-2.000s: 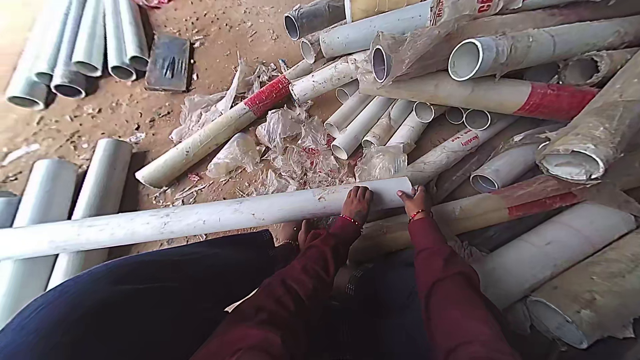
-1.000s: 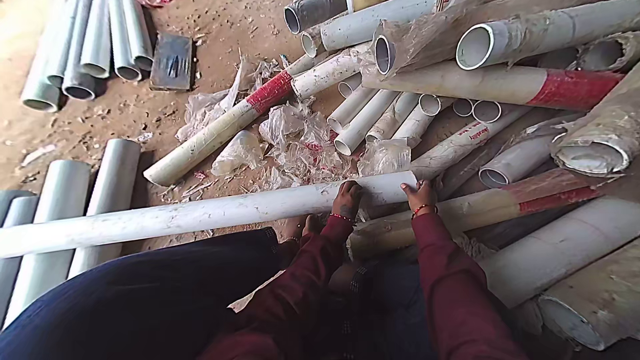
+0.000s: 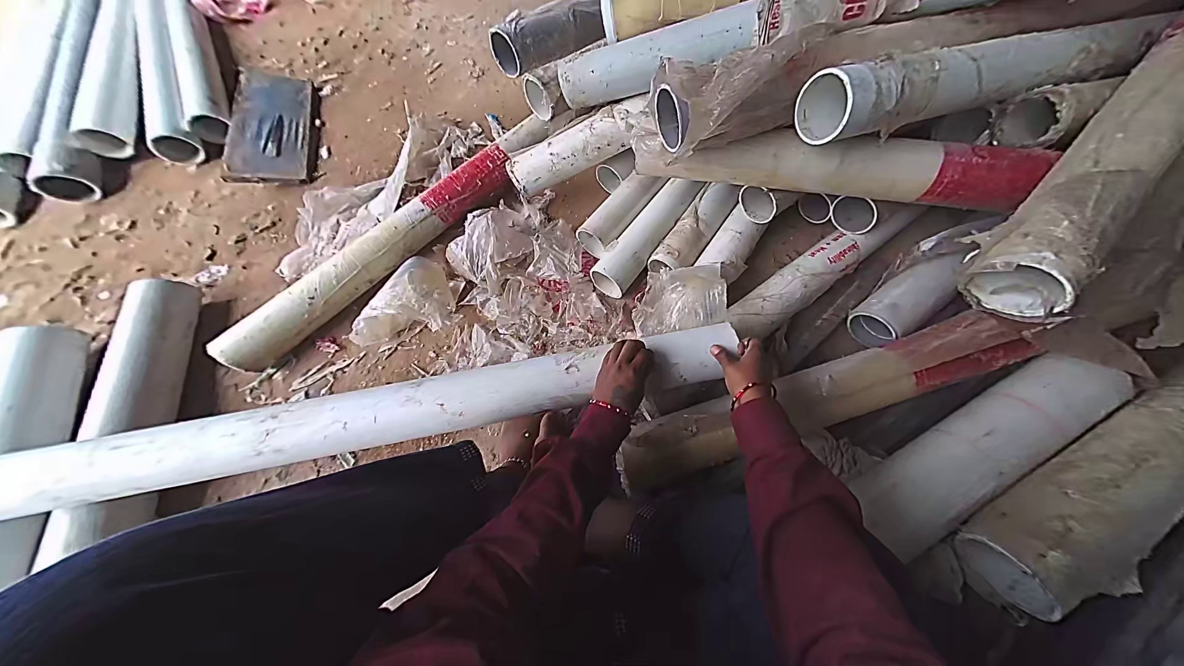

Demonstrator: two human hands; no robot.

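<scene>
A long white plastic pipe [image 3: 370, 421] lies slantwise across my lap, its right end between my hands and its left end outside the view. My left hand [image 3: 622, 375] grips the pipe from above, a short way in from that end. At the very end, my right hand [image 3: 745, 365] closes on the rim, thumb on top. Both wrists wear a beaded red bracelet below maroon sleeves. Just beyond the pipe, crumpled clear plastic wrap [image 3: 536, 268] lies on the dirt, near a cream pipe with a red band [image 3: 370, 268].
A heap of plastic pipes [image 3: 888, 83], some wrapped in torn film, fills the right side. More grey-white pipes [image 3: 143, 356] lie at the left, others at the upper left [image 3: 106, 92]. A dark flat rectangular block [image 3: 269, 125] rests on the dirt. My feet show below the held pipe.
</scene>
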